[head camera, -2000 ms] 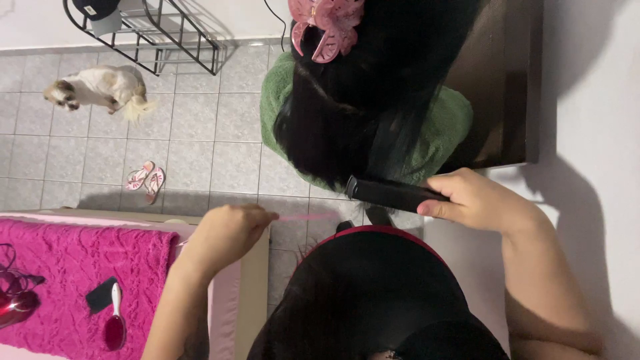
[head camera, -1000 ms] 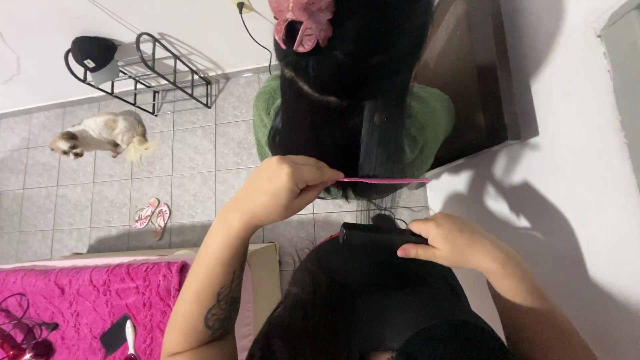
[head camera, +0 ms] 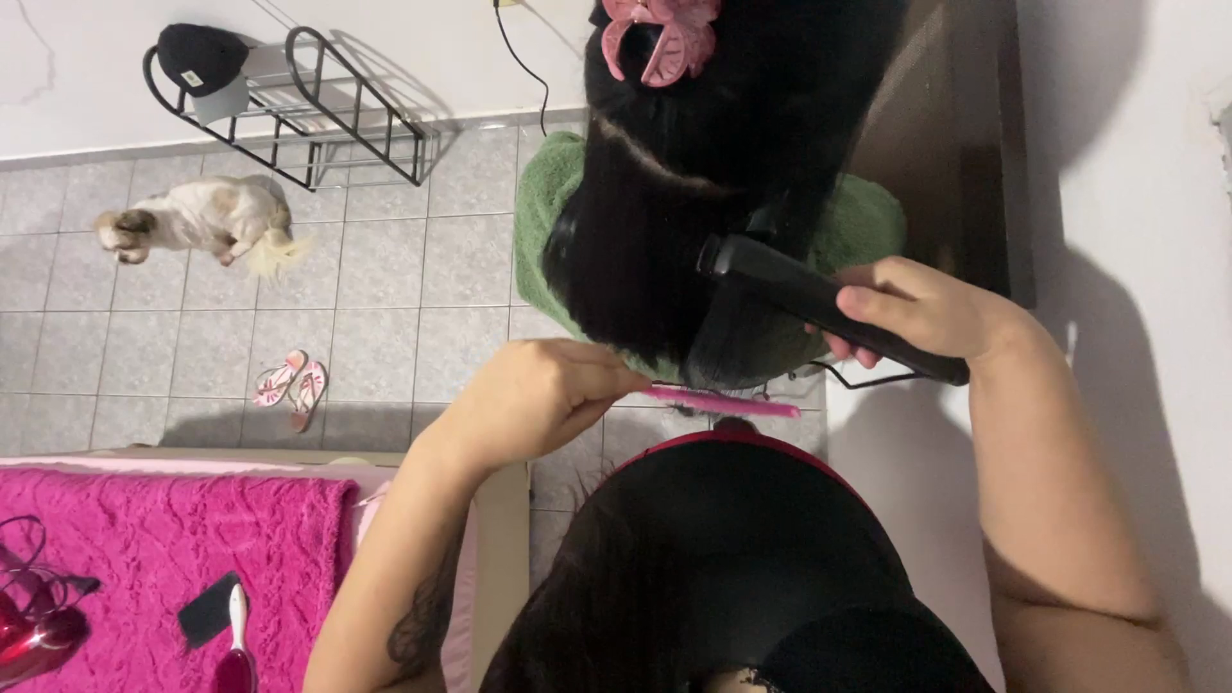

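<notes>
My right hand (head camera: 900,313) grips a black hair straightener (head camera: 799,289), its plates at a section of a seated person's long dark hair (head camera: 626,260). Whether the plates are pressed together is hard to tell. Just below the hair ends, my left hand (head camera: 549,395) holds a pink comb (head camera: 727,399) that points to the right. A pink claw clip (head camera: 664,43) gathers hair on the head above a visible parting. A green towel (head camera: 549,231) lies around the person's shoulders, partly covered by the hair.
A pink blanket (head camera: 269,520) at lower left bears a hairbrush (head camera: 238,616), a dark flat item (head camera: 209,611) and a shiny red appliance (head camera: 38,640). A dog (head camera: 207,217), flip-flops (head camera: 306,390) and a metal rack (head camera: 356,125) with a cap (head camera: 202,58) are on the left. A wall (head camera: 1145,241) stands right.
My right hand has raised the straightener from below the hair ends to higher along the hair. The comb, across the lower hair a second ago, is now below the ends in my left hand.
</notes>
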